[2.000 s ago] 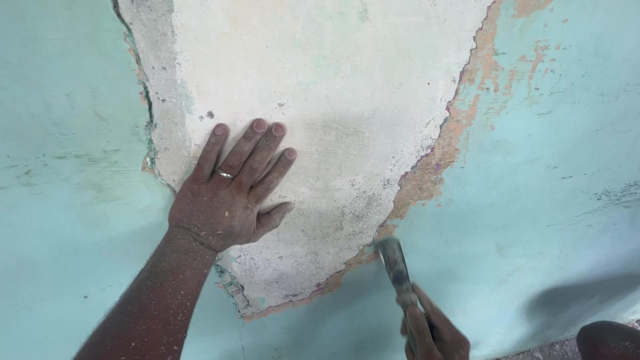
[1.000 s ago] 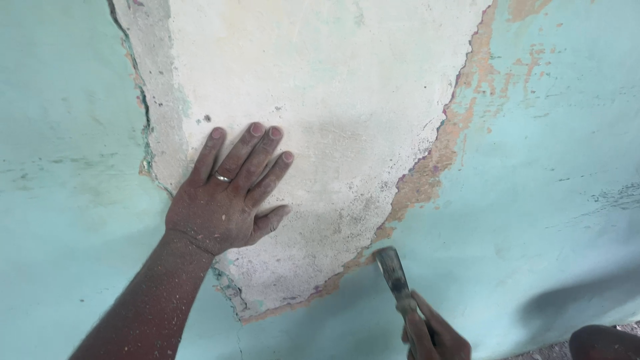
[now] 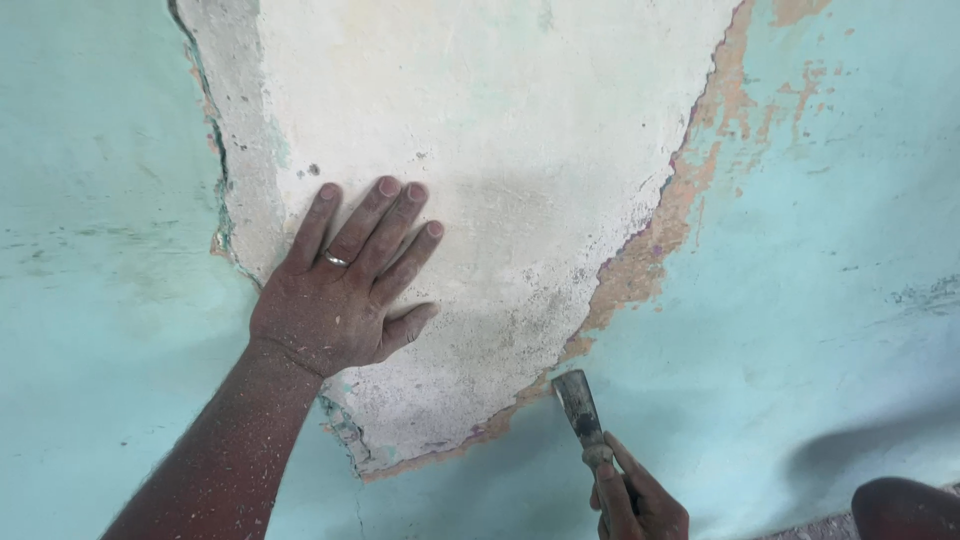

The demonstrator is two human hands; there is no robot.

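Observation:
My left hand [image 3: 337, 300], dusted with pale flecks and wearing a ring, lies flat with spread fingers on the bare whitish plaster [image 3: 480, 135] of a wall. Low on the right, my right hand [image 3: 637, 502] grips the handle of a scraper [image 3: 581, 409] with a worn metal blade. The blade's edge is at the turquoise paint [image 3: 750, 360], just beside the lower right border of the bare area. An orange-brown band [image 3: 637, 277] of exposed undercoat runs along that border.
A dark crack and a broken paint edge [image 3: 217, 142] run down the left side of the bare patch. At the lower right a rounded dark shape, perhaps a knee [image 3: 900, 510], stands before debris-strewn ground [image 3: 829, 529]. A shadow falls on the wall there.
The scraper's blade has shifted slightly down and left along the border since the first frame, and its tilt has varied a little. My left hand stays on the plaster.

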